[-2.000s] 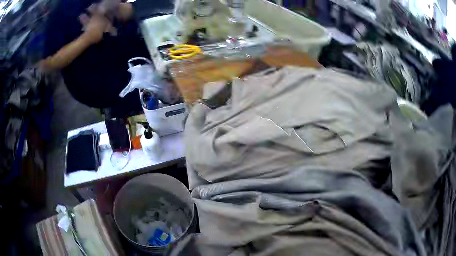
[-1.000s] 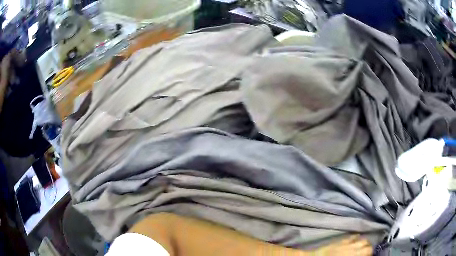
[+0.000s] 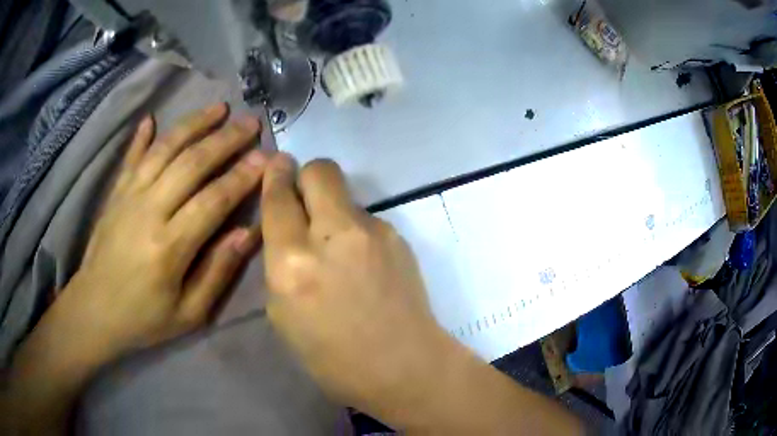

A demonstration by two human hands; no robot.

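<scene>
The grey-taupe garment piece (image 3: 213, 375) lies under both my hands and runs up to the sewing machine's needle area. My left hand (image 3: 179, 213) lies flat on the cloth with its fingers spread. My right hand (image 3: 332, 255) pinches the cloth's edge with thumb and fingers, close to my left fingertips. The presser foot (image 3: 254, 77) is just beyond the fingertips, over the round metal needle plate (image 3: 294, 89). A darker ribbed fabric (image 3: 68, 111) lies at the upper left. Whether the needle is in the cloth cannot be told.
A white ribbed wheel (image 3: 362, 75) and a dark round part (image 3: 345, 21) sit right of the needle. A small printed packet (image 3: 601, 36) lies on the machine bed (image 3: 494, 77). A ruler-marked white table edge (image 3: 545, 247), a yellow tray of tools (image 3: 728, 162) and hanging dark cloth (image 3: 682, 358) are at right.
The view has swung from the cloth heap, bin and side table to the machine's needle area. Both hands now show on the cloth; one second ago a bare arm crossed the bottom.
</scene>
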